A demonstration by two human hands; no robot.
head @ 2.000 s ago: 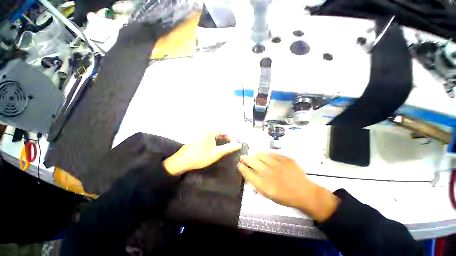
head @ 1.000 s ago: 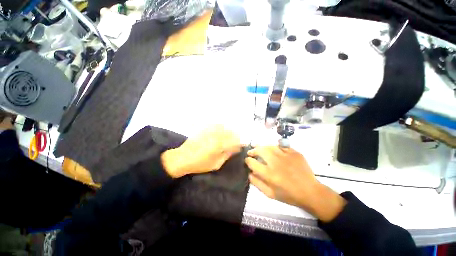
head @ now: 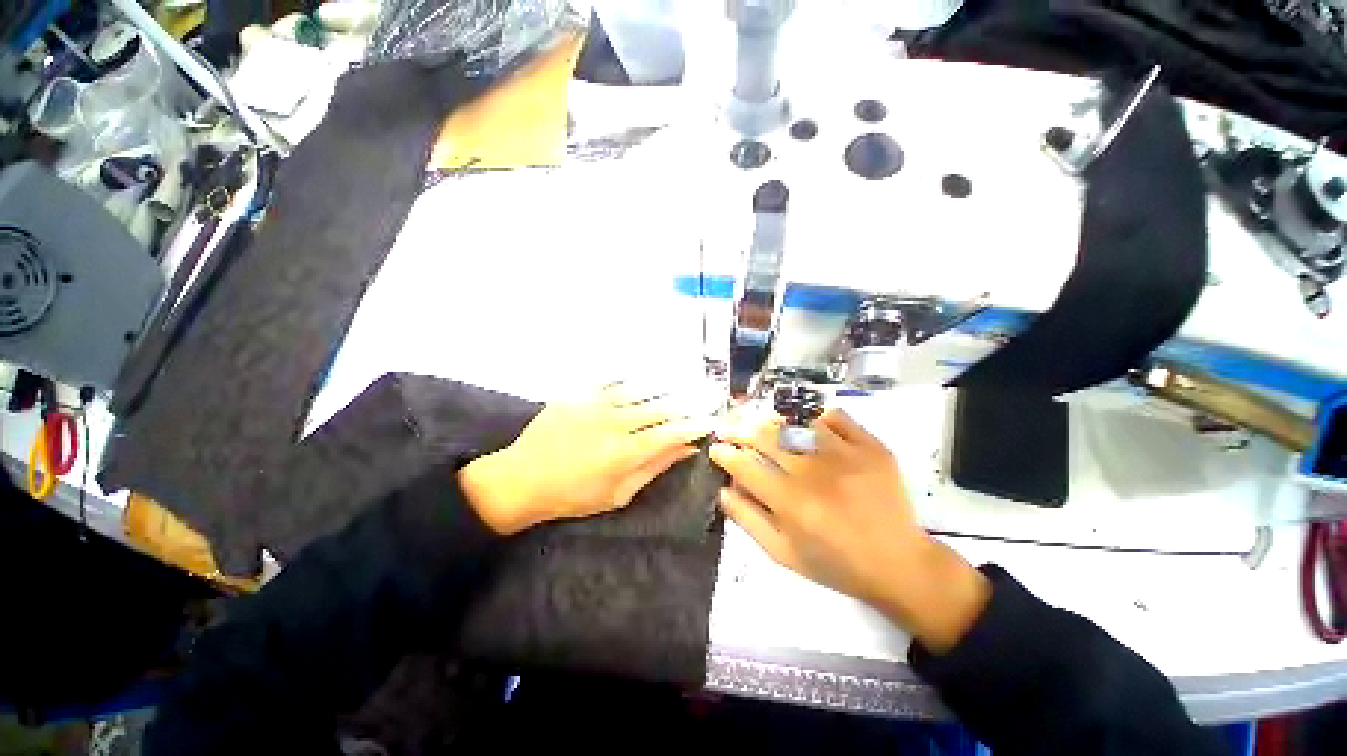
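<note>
A dark charcoal cloth panel (head: 606, 583) lies on the white table and hangs over its front edge. My left hand (head: 569, 461) lies flat on the panel, fingers pointing at the needle area. My right hand (head: 820, 510) is at the panel's right edge, its fingertips close to my left fingertips, pinching the cloth edge. The presser foot area is just beyond the fingertips and is partly hidden by them. The thread tension knob (head: 875, 343) is on the white machine head (head: 975, 244) to the right.
Another dark cloth piece (head: 273, 303) lies at left over tan card (head: 510, 118). A black strip (head: 1145, 251) hangs over the machine head. A smartphone (head: 1010, 443) and a wooden-handled tool (head: 1234, 402) are at right. Orange-handled scissors (head: 42, 461) are at the left edge, beside a grey vented box (head: 74, 281).
The view shifted right, then back left. My left hand now lies flatter on the cloth, fingers more spread. My right hand stays at the cloth's edge near the needle.
</note>
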